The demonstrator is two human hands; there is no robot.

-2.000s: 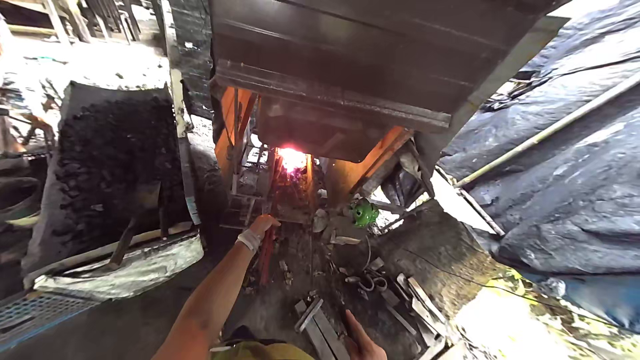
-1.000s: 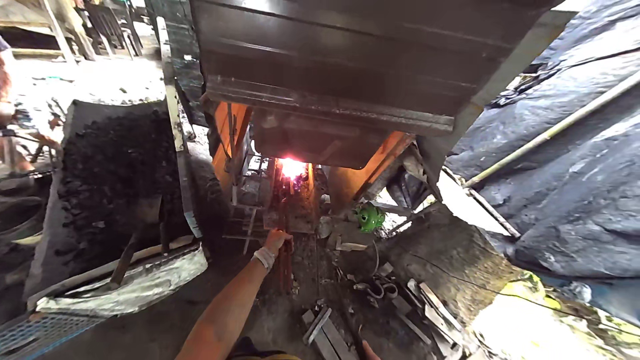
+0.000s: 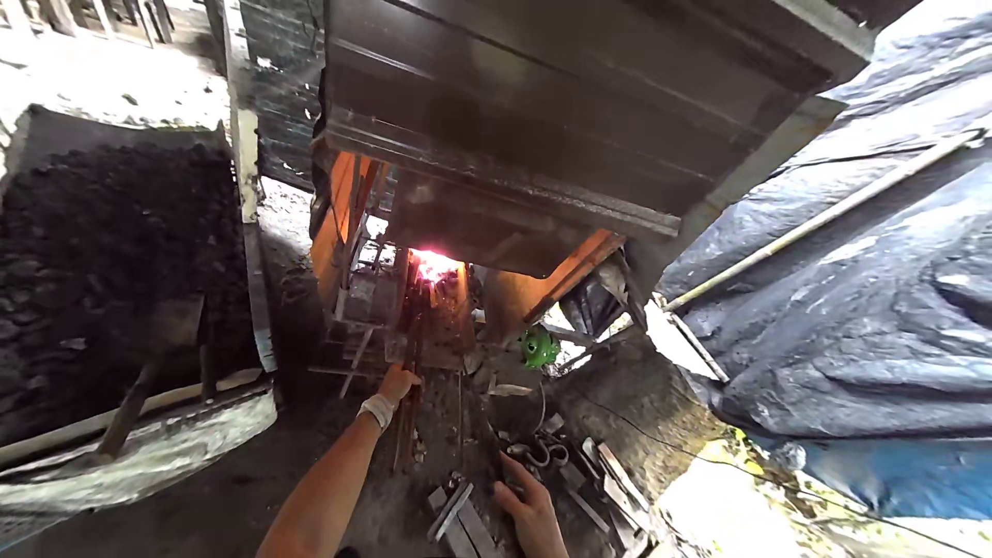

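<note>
My left hand (image 3: pixel 399 384), with a pale band at the wrist, is closed around long thin metal rods (image 3: pixel 415 333). Their far ends reach toward the glowing coals (image 3: pixel 435 266) of a forge under a dark sheet-metal hood (image 3: pixel 504 101). At the lower middle, my right hand (image 3: pixel 528 500) has thumb and fingers apart beside a thin dark bar (image 3: pixel 496 449); whether it touches the bar is unclear. Flat metal pieces (image 3: pixel 463 519) lie just left of it, and curved metal pieces (image 3: pixel 542 453) lie beyond its fingers.
A large bin of charcoal (image 3: pixel 116 225) stands at the left with a long-handled tool (image 3: pixel 128 411) in it. A green machine part (image 3: pixel 538 346) sits right of the forge. Scrap metal strips (image 3: pixel 620 480) lie lower right, near a thin cable (image 3: pixel 659 434). Plastic sheeting (image 3: pixel 876 310) hangs at the right.
My left hand has closed on the rods, which now reach toward the fire. My right hand, mostly out of the frame one second ago, shows more fully. The view has shifted somewhat.
</note>
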